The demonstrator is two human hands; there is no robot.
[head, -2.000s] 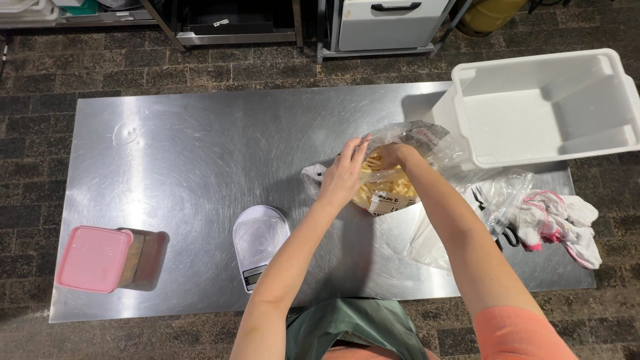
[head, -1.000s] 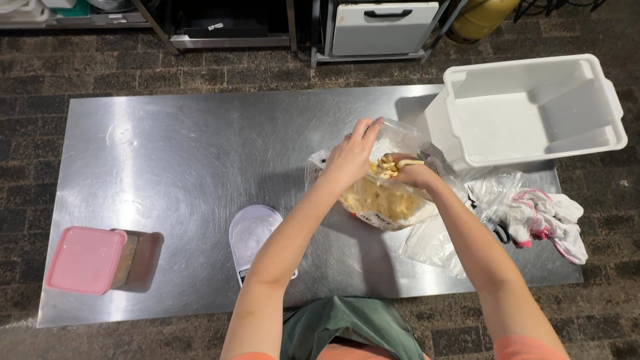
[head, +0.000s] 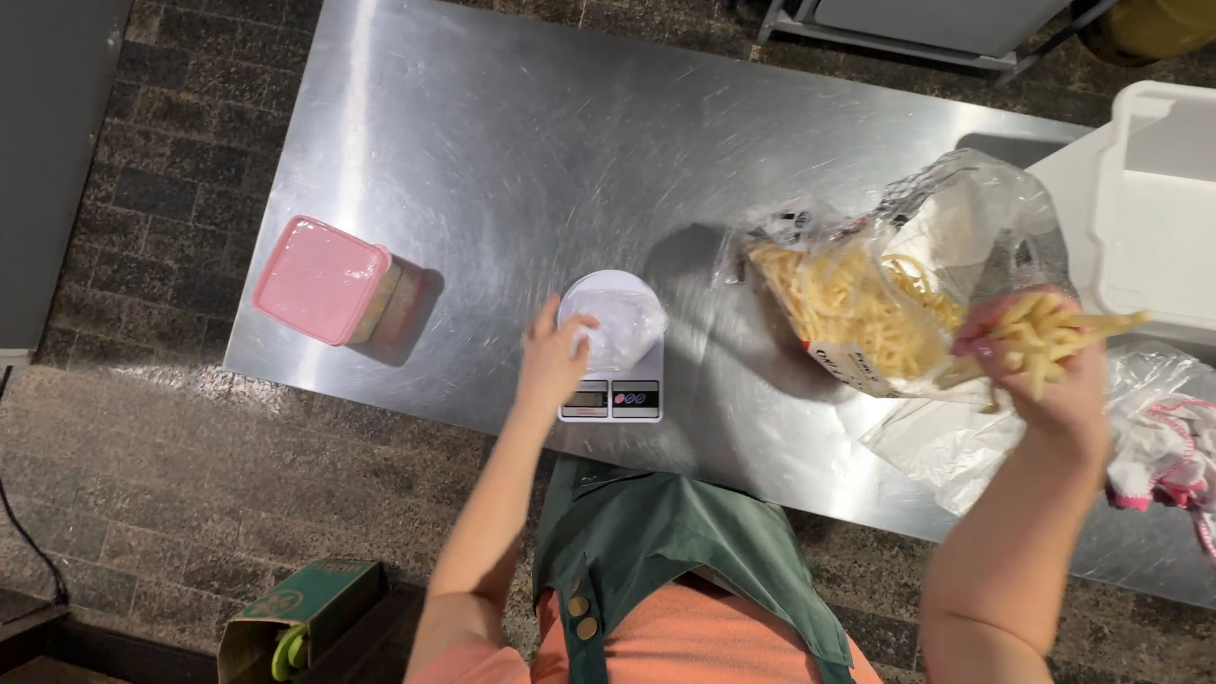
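My right hand (head: 1054,366) grips a bunch of French fries (head: 1045,332) beside the mouth of a clear plastic bag (head: 855,313), which lies on its side and holds many more fries. On the left, the fingers of my left hand (head: 556,356) are spread over the edge of a white digital kitchen scale (head: 591,285). A small clear plastic bag or container (head: 627,328) rests on the scale's round plate, near or touching my left fingertips; whether the fingers pinch it is not clear.
On the steel table (head: 513,142), a pink-lidded container (head: 323,280) stands at the left. A white plastic tub (head: 1159,228) is at the right, with crumpled clear plastic (head: 950,446) and a white and pink cloth (head: 1168,446) nearer me. A green box (head: 313,608) is below left.
My left hand has left the bag of fries and moved left to the scale. My right hand has come out of the bag with fries in it. The view has turned and shifted.
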